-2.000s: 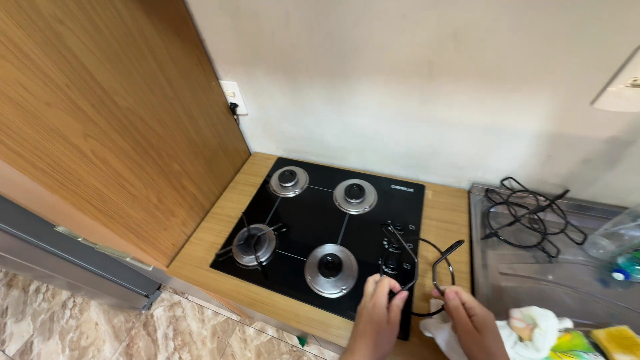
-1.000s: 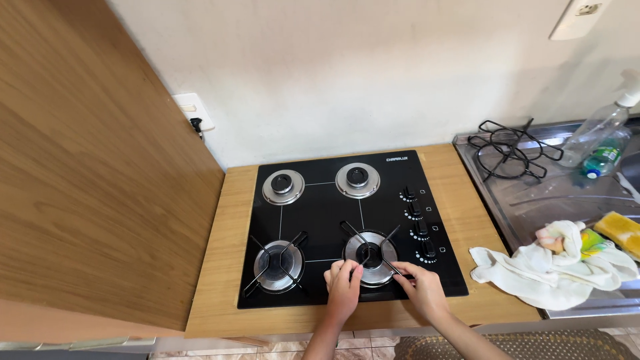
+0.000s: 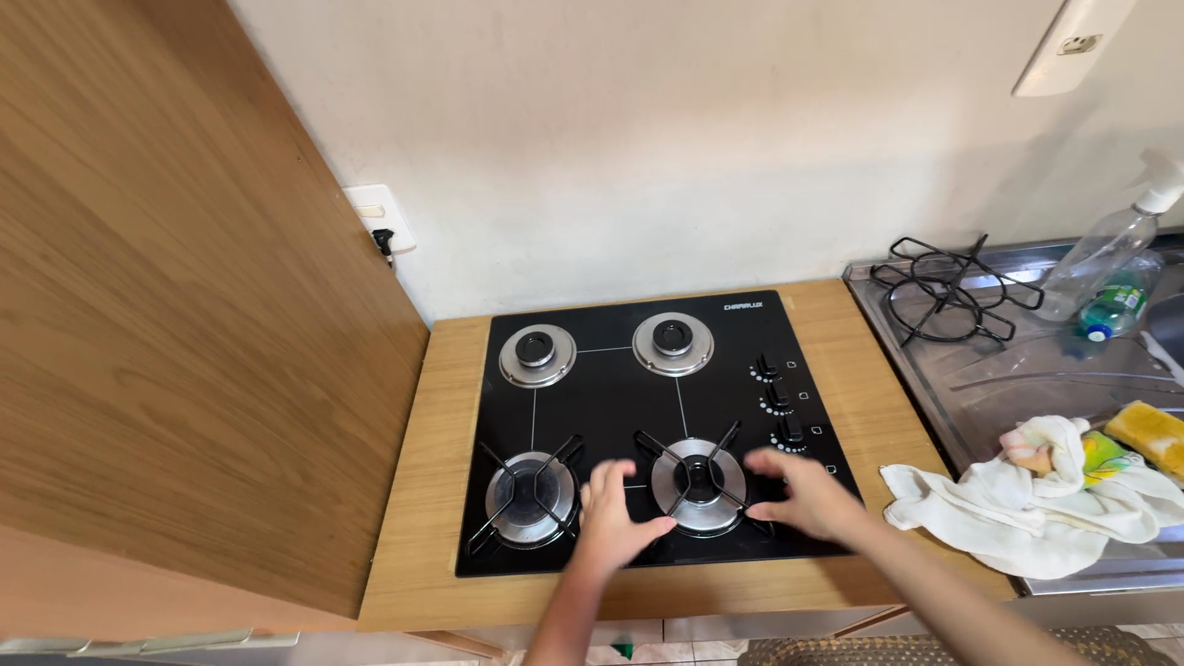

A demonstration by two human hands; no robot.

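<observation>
A black glass gas cooktop is set in a wooden counter. One black wire pan support sits around the front right burner, between my two hands. My left hand is at its left side, fingers apart and holding nothing. On the other side, my right hand is spread open near the support's right legs. A second pan support sits over the front left burner. Both rear burners, left and right, have no support on them. Black knobs line the right side, partly hidden by my right hand.
More black wire supports lie stacked on the steel sink's drainboard, beside a clear spray bottle and a green detergent bottle. A white cloth and yellow sponge lie nearer. A tall wood panel borders the left.
Two seconds ago my hands held a wire support over the cooktop's right edge; it now sits at the front right burner. Since one second ago my fingers have let go and spread apart.
</observation>
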